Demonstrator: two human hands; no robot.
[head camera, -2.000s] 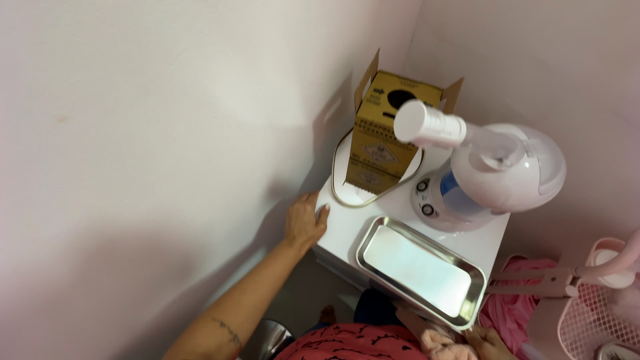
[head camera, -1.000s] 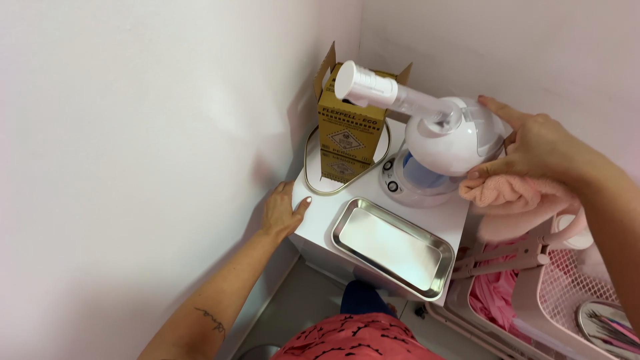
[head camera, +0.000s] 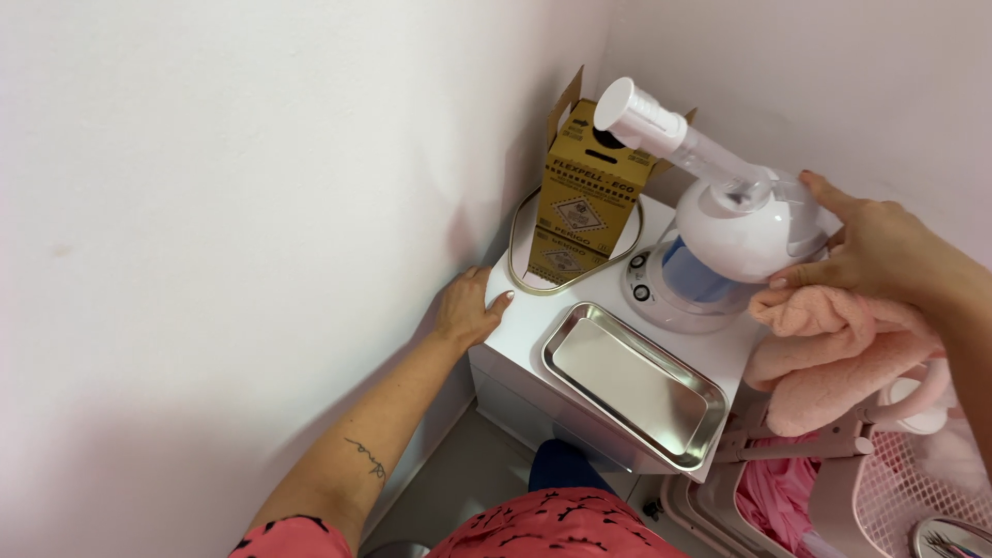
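Note:
My left hand (head camera: 470, 307) rests on the left edge of a small white cabinet (head camera: 515, 333), its thumb on the top. My right hand (head camera: 860, 240) is spread against the right side of the rounded head of a white facial steamer (head camera: 736, 232); a peach towel (head camera: 837, 356) hangs below that palm, and how it is held is hidden. The steamer's nozzle tube points up and left. Beside the steamer, a yellow cardboard sharps box (head camera: 581, 201) stands on a gold-rimmed mirrored tray (head camera: 542, 290). A shallow stainless steel tray (head camera: 632, 380) lies near the front edge.
Walls meet behind the cabinet, and one runs close along my left arm. To the lower right stands a pink trolley (head camera: 841, 496) with mesh baskets, a pink cloth or bag (head camera: 775, 488) and a round dish of tools (head camera: 953, 538). Grey floor tiles (head camera: 453, 480) show below.
Two seconds ago my right hand was low beside the steel tray with the towel; it rose to the steamer's head by one second ago. My left hand has stayed at the cabinet edge.

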